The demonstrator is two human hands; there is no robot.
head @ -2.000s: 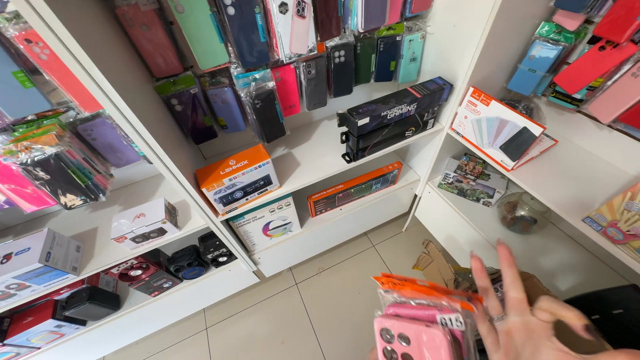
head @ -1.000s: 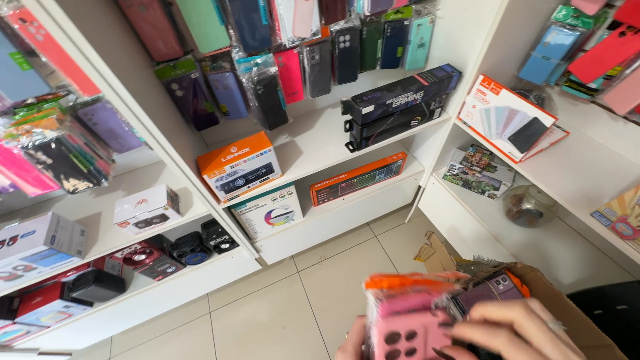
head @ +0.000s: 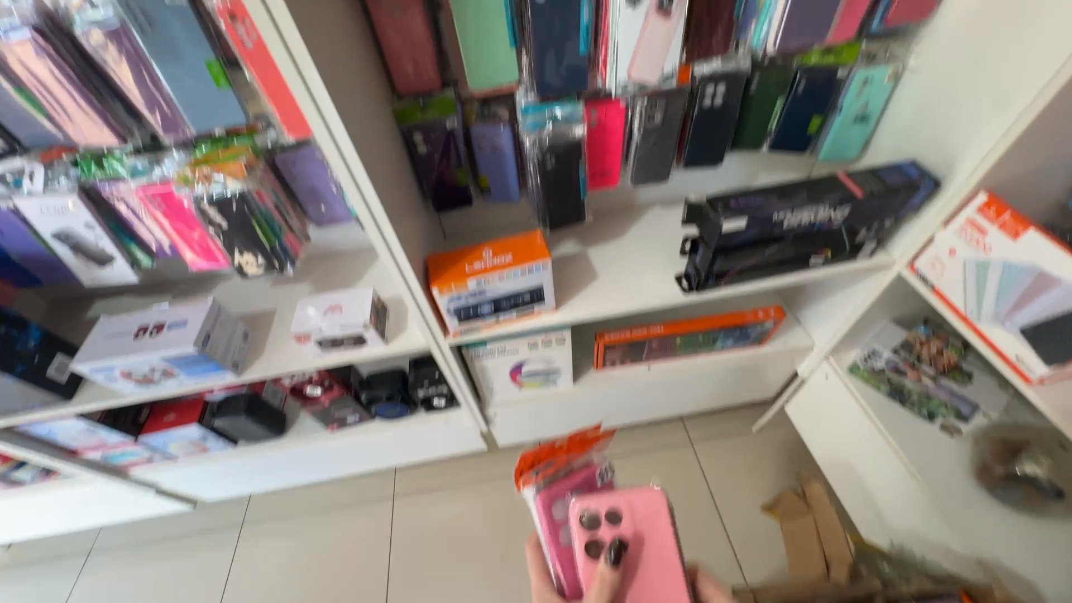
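Observation:
At the bottom centre, my left hand [head: 543, 569] holds a packaged pink phone case [head: 563, 511] with an orange header, together with a lighter pink phone case [head: 651, 536] that lies over its right side. A thumb with a dark nail presses on the lighter case beside its round camera holes. My right hand [head: 710, 586] shows only in part, at the lower right edge of the lighter case; its fingers are mostly hidden. Both cases are above the tiled floor, in front of the white shelves.
An open cardboard box [head: 816, 528] stands on the floor at the lower right. White shelves [head: 620, 226] hold an orange-and-white box [head: 494, 285], long black boxes [head: 804, 222] and a flat orange box [head: 691, 337]. Several packaged phone cases [head: 653, 134] hang above. A glass bowl [head: 1017, 465] sits at right.
The right hand, raised with fingers spread two seconds ago, has come down to the cases. The lighter case now sits shifted to the right over the packaged one. The view has turned left.

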